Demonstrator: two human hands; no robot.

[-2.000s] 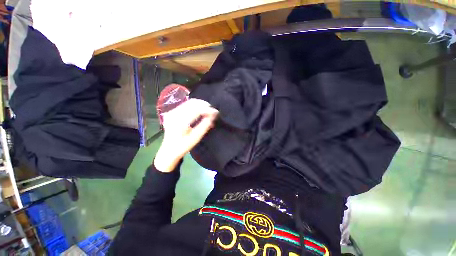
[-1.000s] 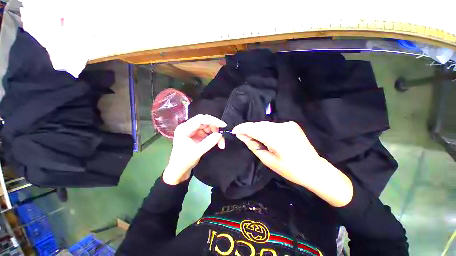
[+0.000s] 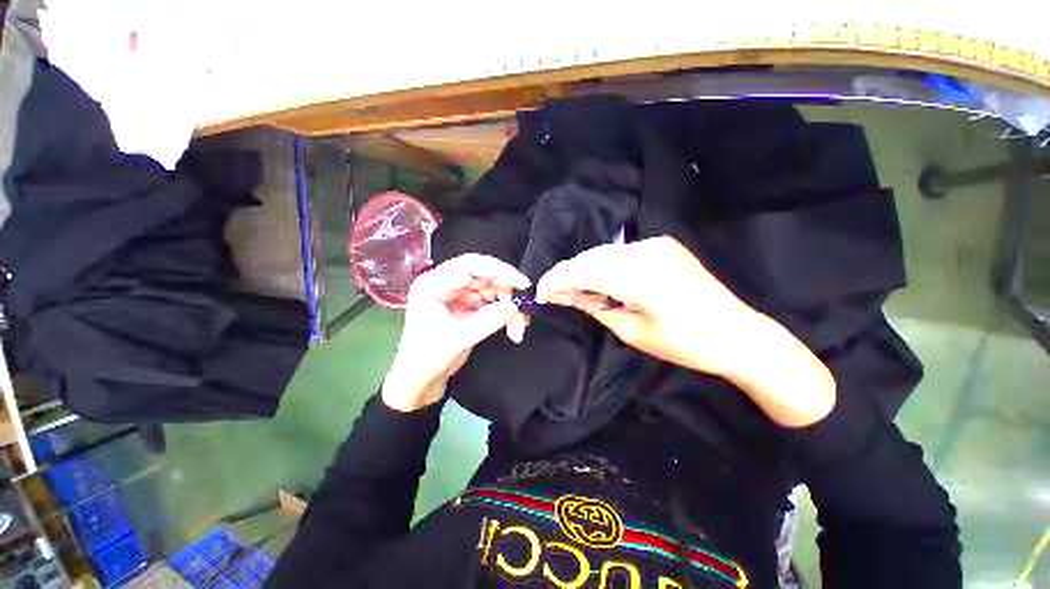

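A black garment lies in a heap over the lap, with a small white patch inside its folds. My left hand is above its left part, the fingertips pinching a tiny dark, shiny piece, perhaps a small fastener. My right hand meets it from the right, thumb and fingertips closed at the same piece. Any needle or thread between the fingertips is too small to make out.
A white-topped table with a tape-like edge runs across the top. A red plastic-lined bin stands left of my left hand. Black garments hang at far left. Blue crates are at lower left.
Two seconds ago only my left hand showed, raised over the garment. My right hand then came in and the fingertips met. Since one second ago the hands have barely moved; the view has shifted slightly.
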